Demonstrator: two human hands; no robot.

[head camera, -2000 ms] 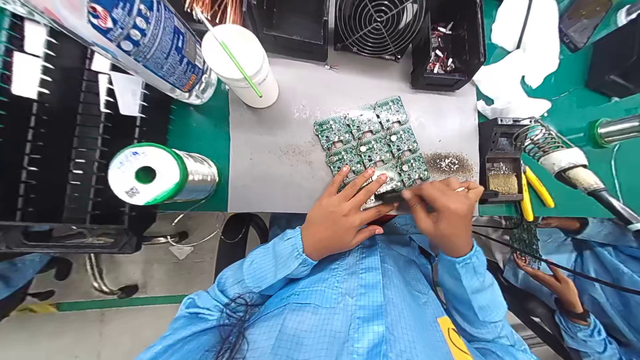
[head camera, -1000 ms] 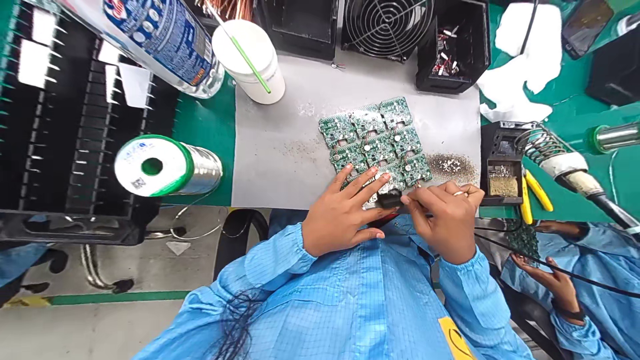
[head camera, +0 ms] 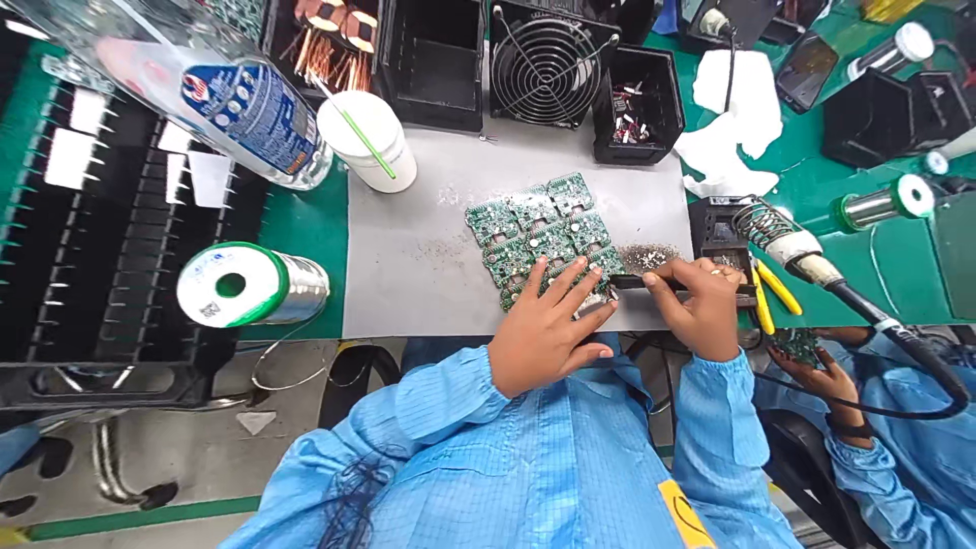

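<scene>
A panel of several green circuit boards point(head camera: 541, 221) lies on the grey mat, near the bench's front edge. My left hand point(head camera: 550, 332) rests with spread fingers on the panel's lower part, pressing it and gripping nothing. Between the fingers and thumb of my right hand point(head camera: 698, 305) is a slim black tool point(head camera: 631, 282), whose tip reaches the panel's lower right edge; its exact kind cannot be told. Small brown and white debris point(head camera: 648, 258) is heaped just right of the panel, and finer crumbs are scattered to its left.
At the left stand a solder wire spool point(head camera: 232, 284), a white tub point(head camera: 374, 145) and a plastic bottle point(head camera: 259, 114). Behind are black bins point(head camera: 637, 149) and a fan point(head camera: 545, 72). To the right are a soldering iron point(head camera: 797, 252), yellow-handled pliers point(head camera: 776, 286) and a co-worker's hands holding a board.
The black tool and my right hand have shifted to the right along the panel's lower edge since a second ago. My left hand stays spread on the panel.
</scene>
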